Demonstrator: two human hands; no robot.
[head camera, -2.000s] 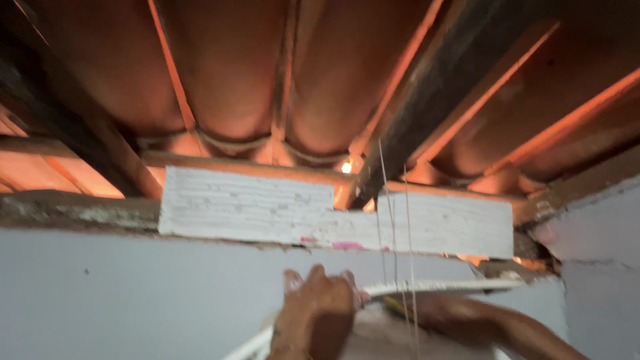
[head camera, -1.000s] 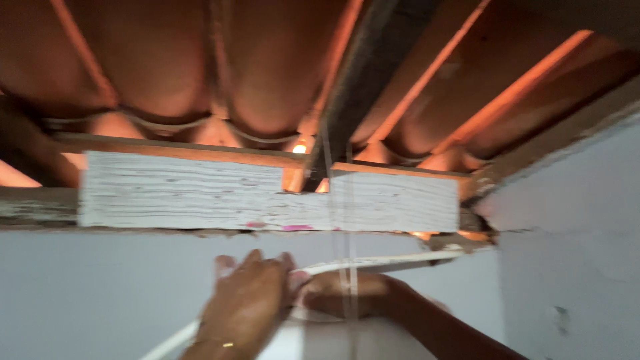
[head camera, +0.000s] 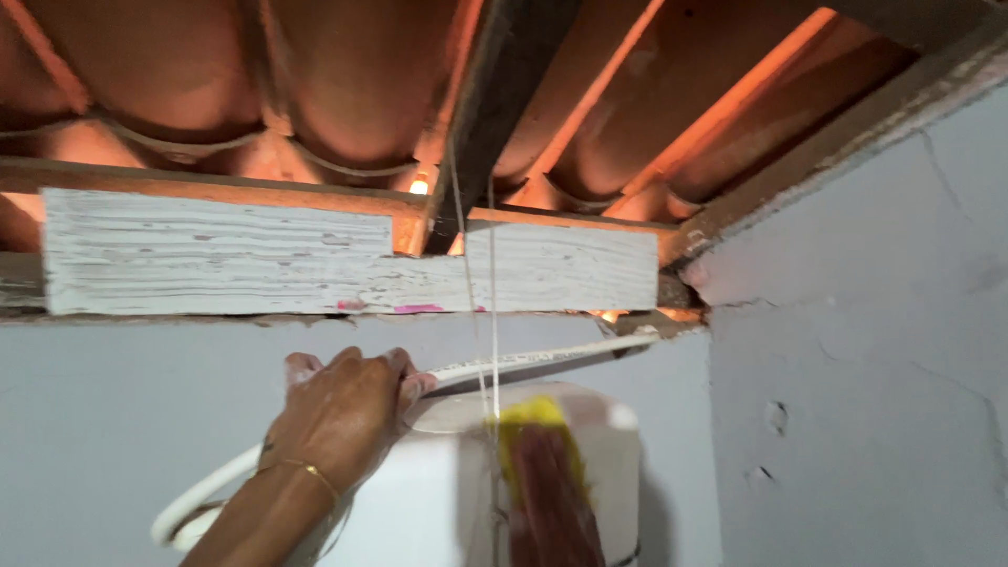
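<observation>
My left hand (head camera: 346, 417), with a thin bracelet at the wrist, is closed around a white hose or cable (head camera: 535, 361) that runs up right to the top of the wall and curves down at the lower left. To its right, my right hand (head camera: 547, 488), blurred, holds a yellow sponge or cloth (head camera: 539, 417) against the upper face of a white plastic box-shaped tank (head camera: 618, 465). Two thin cords (head camera: 494, 315) hang from the rafter in front of the tank, close beside the sponge.
Above, a white-painted notched board (head camera: 213, 256) lies along the wall top, under a dark rafter (head camera: 512, 102) and clay roof tiles (head camera: 354, 87). A side wall (head camera: 850, 378) with cracks and small holes stands at the right.
My right hand has moved away from beside my left hand, down onto the tank, and the yellow sponge or cloth now shows clearly in it. My left hand stays on the hose or cable.
</observation>
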